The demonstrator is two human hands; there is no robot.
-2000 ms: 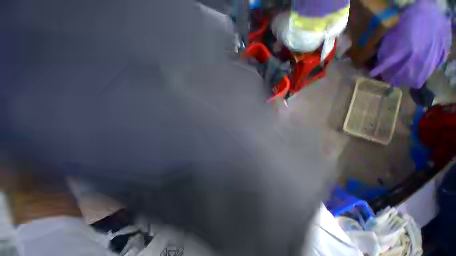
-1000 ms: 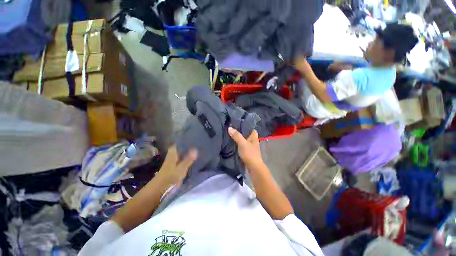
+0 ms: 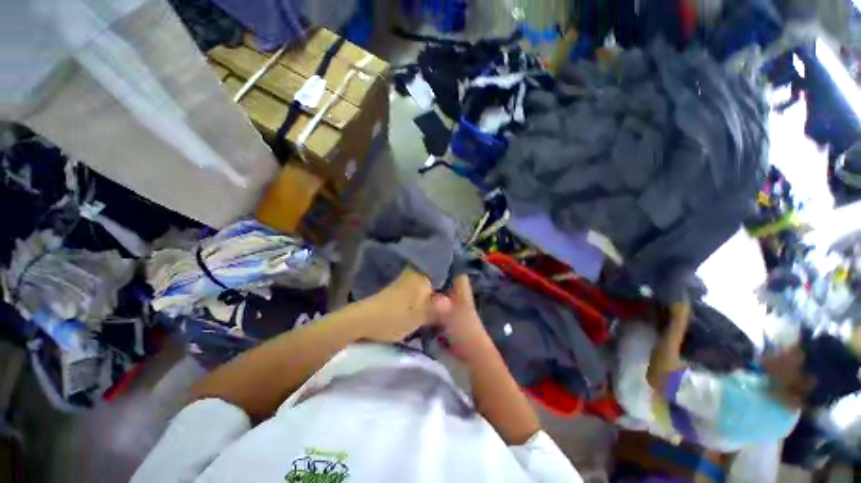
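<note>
A dark grey garment piece point(image 3: 406, 236) hangs in front of my chest, bunched and partly blurred. My left hand point(image 3: 406, 302) and my right hand point(image 3: 455, 307) are close together at its lower edge, both gripping the cloth. Their fingers are partly hidden by the cloth and blur. A red plastic basket point(image 3: 566, 300) stands on the floor just right of my hands, with more dark grey cloth point(image 3: 538, 340) in and over it.
A large grey heap point(image 3: 642, 141) lies on a purple-topped surface point(image 3: 557, 243) at upper right. Another person point(image 3: 746, 406) reaches toward it. Strapped cartons point(image 3: 326, 99), a pale covered bale point(image 3: 142, 123) and bundled striped cloth point(image 3: 227, 267) are left. A blue basket point(image 3: 477, 146) stands beyond.
The view has turned left, so the cartons and heap appear further right. My hands have come closer together, still holding the grey cloth. The other person now appears lower right.
</note>
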